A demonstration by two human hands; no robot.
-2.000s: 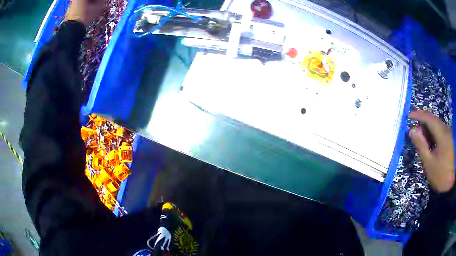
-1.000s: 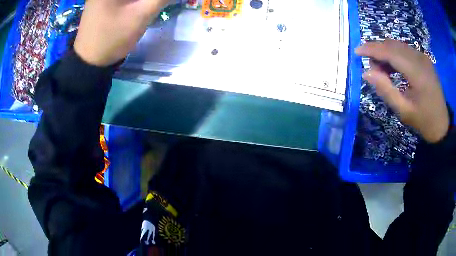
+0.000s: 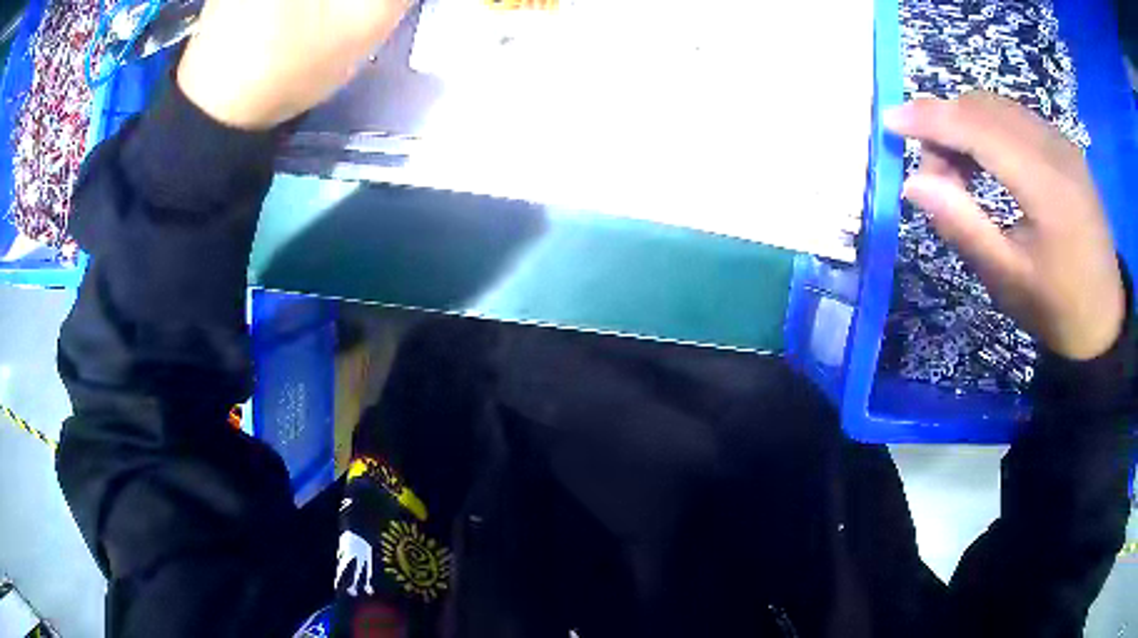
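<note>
The white assembly fixture (image 3: 649, 125) lies in front of me, strongly glared out. A sliver of an orange plastic housing (image 3: 524, 4) shows on it at the top edge of the picture. My left hand (image 3: 293, 56) is over the fixture's left part, its fingers cut off by the top edge, so its grip is hidden. My right hand (image 3: 1011, 212) is over the right parts bin (image 3: 889, 249) with black-and-silver terminals (image 3: 955, 318). Its thumb and fingers are bent and apart, and I see nothing held between them.
The left parts bin (image 3: 50, 274) with red-and-silver terminals (image 3: 53, 125) is at the far left. A blue air hose (image 3: 106, 56) loops beside it. The green bench edge (image 3: 624, 284) runs before my body. A blue bin (image 3: 293, 399) is below it, with a bit of orange.
My left hand has moved from the left parts bin to over the fixture. The view has shifted, so the fixture sits higher and the housing is nearly out of frame. My right hand stays over its bin.
</note>
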